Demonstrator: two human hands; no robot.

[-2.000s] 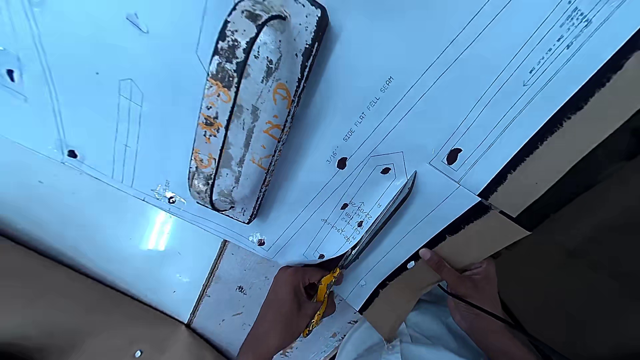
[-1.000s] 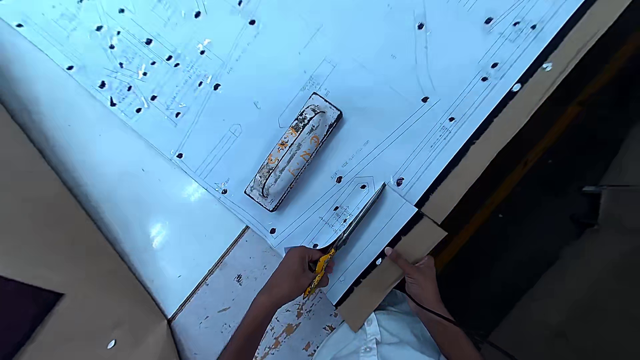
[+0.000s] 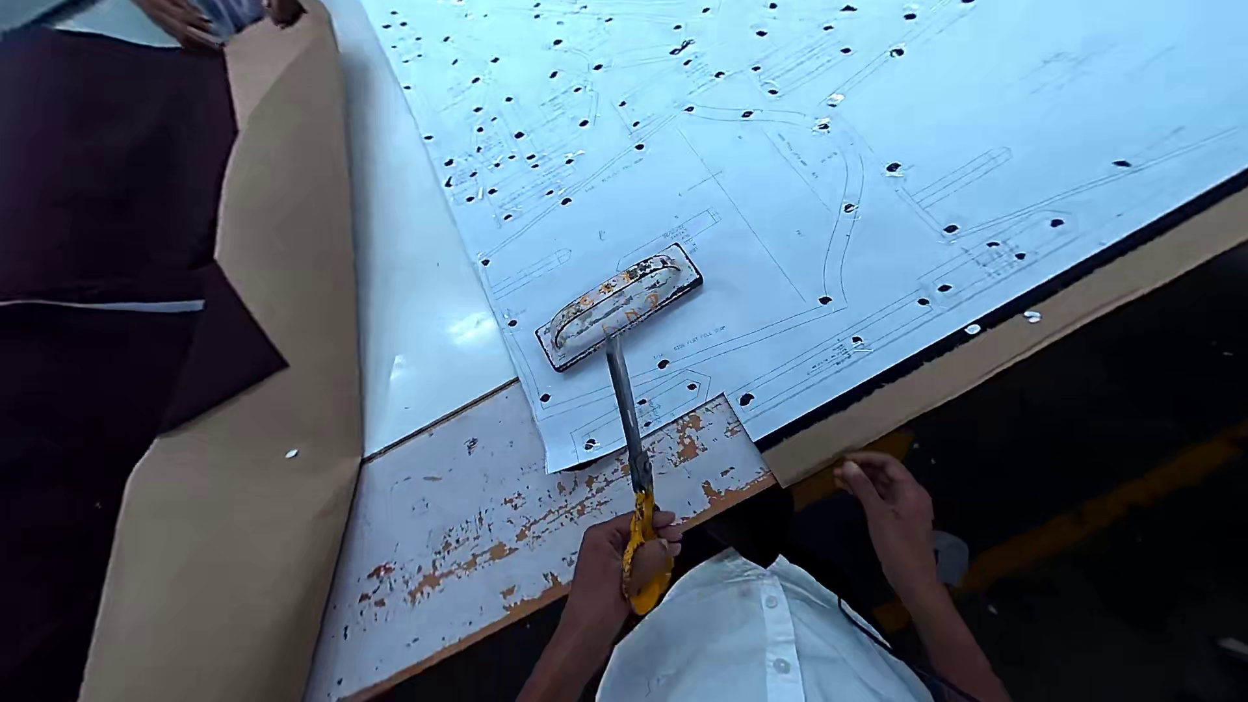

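My left hand (image 3: 624,546) holds fabric shears (image 3: 634,448) by their yellow handles, the dark blades pointing up toward a worn metal weight (image 3: 619,307) with a raised handle. The blades lie over the corner of a white printed pattern sheet (image 3: 780,195) with many small dark holes. At the table's edge, my right hand (image 3: 887,487) is bent beside brown paper (image 3: 809,456) that sticks out under the sheet; its fingers are curled, and whether they touch the paper cannot be told. A dark layer shows between sheet and brown paper.
A chipped painted tabletop (image 3: 468,546) lies nearest me. On the left, brown paper (image 3: 263,390) and dark maroon fabric (image 3: 107,175) spread over the table. Another person's hands (image 3: 185,19) are at the top left. The floor bears a yellow line (image 3: 1102,507).
The strip of sheet and brown paper at the near corner, held by my right hand before, is gone from there, baring the chipped tabletop. The view has shifted widely.
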